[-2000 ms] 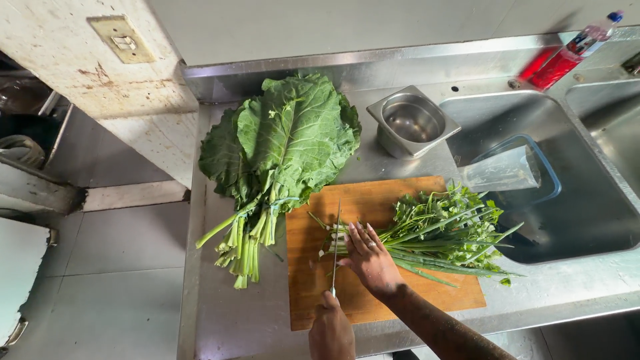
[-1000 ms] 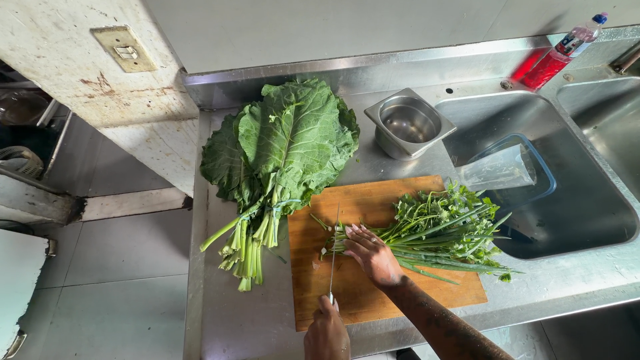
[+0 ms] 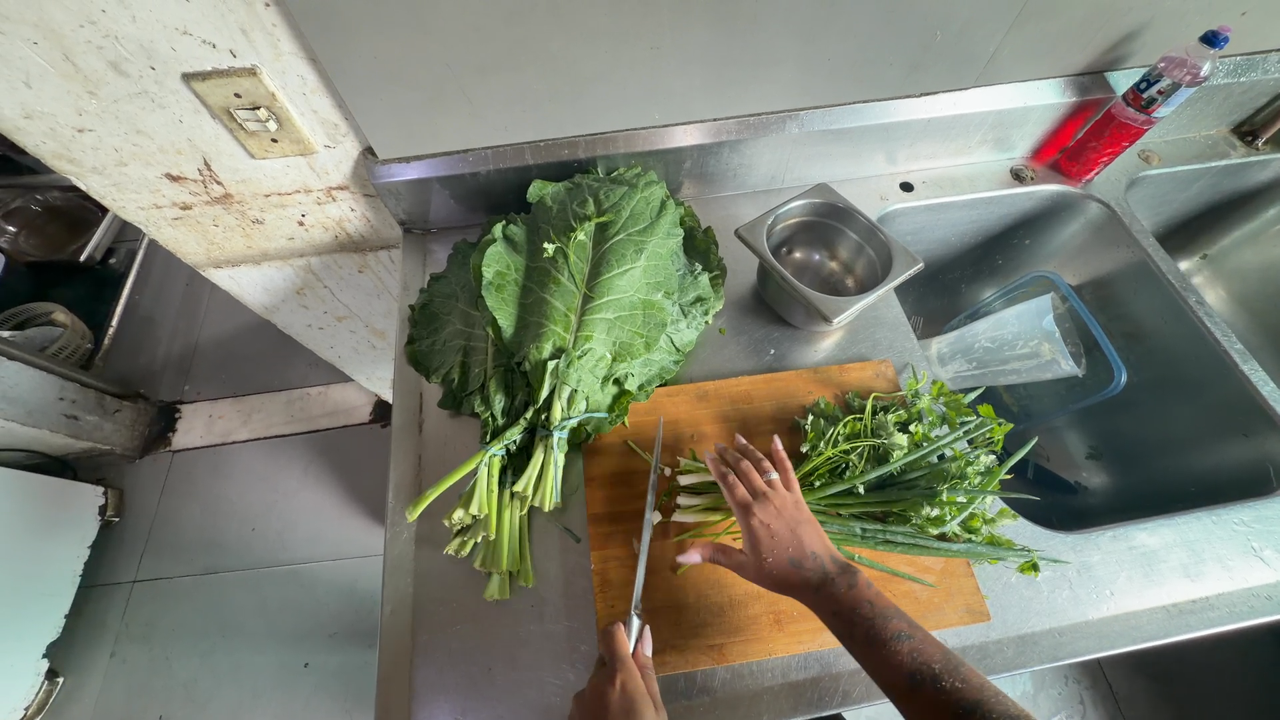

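Note:
My left hand (image 3: 620,680) grips the handle of a long knife (image 3: 648,530), whose blade lies over the wooden cutting board (image 3: 740,630), just left of the cut ends. My right hand (image 3: 770,515) is palm down over a bunch of green onions (image 3: 695,500), its fingers and thumb spread; whether it presses on them I cannot tell. Leafy herbs, apparently parsley or cilantro (image 3: 870,430), lie with the onions on the board's right side and reach past its edge. Small cut bits are near the blade. Left of the board are tied bunches of collard greens (image 3: 580,290).
A square steel container (image 3: 830,255) stands behind the board. The sink basin (image 3: 1180,420) at right holds a clear plastic cup (image 3: 1010,345) and a blue-rimmed plastic container (image 3: 1115,350). A bottle of red liquid (image 3: 1130,115) stands at the back of the sink ledge.
My right hand has loosened from the onion bunch, its fingers and thumb now spread. The knife blade has shifted slightly left from the stems, still in my left hand.

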